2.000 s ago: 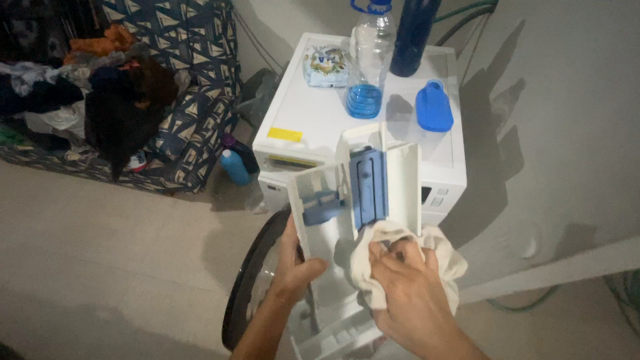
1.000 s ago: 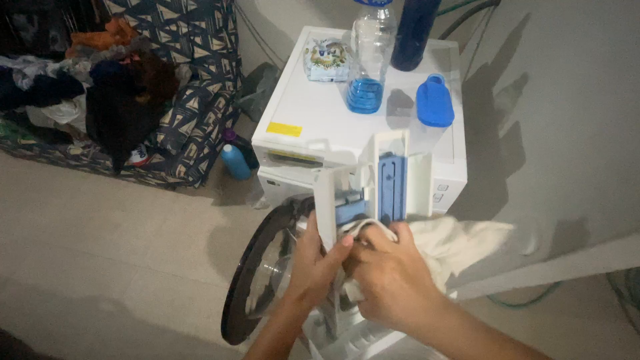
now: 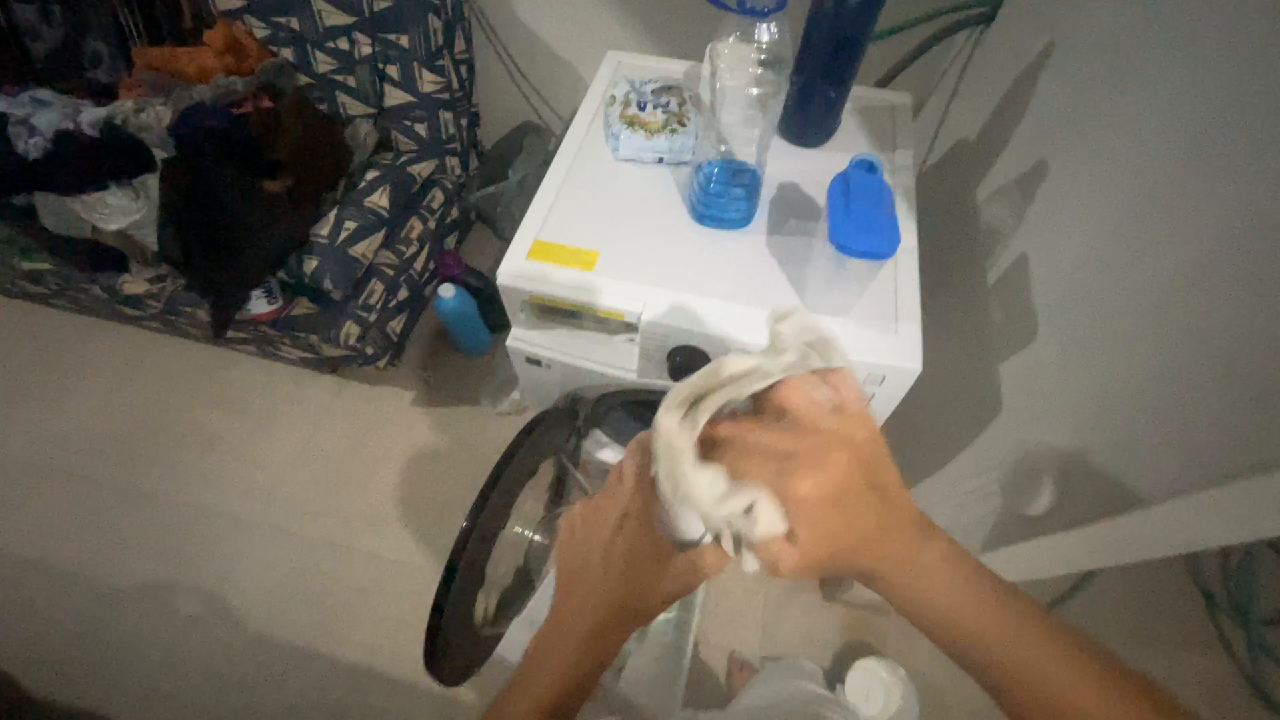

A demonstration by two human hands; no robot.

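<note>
My right hand (image 3: 825, 470) is closed on a bunched off-white cloth (image 3: 695, 420), which hangs in a loop between my hands. My left hand (image 3: 625, 535) touches the cloth's lower left side. A whitish part (image 3: 660, 640), mostly hidden by my left hand and wrist, shows beneath; it looks like the detergent drawer, though its blue insert is out of sight. Both hands are in front of a white front-loading washing machine (image 3: 620, 230), whose round door (image 3: 480, 560) stands open. The machine's drawer slot (image 3: 580, 325) shows at its upper left front.
On the machine stand a wipes pack (image 3: 652, 125), a clear bottle with blue liquid (image 3: 728, 190), a dark blue bottle (image 3: 825, 80) and a blue-lidded container (image 3: 862, 215). A patterned sofa (image 3: 400, 200) heaped with clothes is left. Bottles (image 3: 462, 318) stand beside the machine. A white-capped container (image 3: 875, 690) is below.
The cloth and my right hand have moved up and away from the drawer's blue insert, which showed between my hands earlier. The cloth is now bunched between both hands.
</note>
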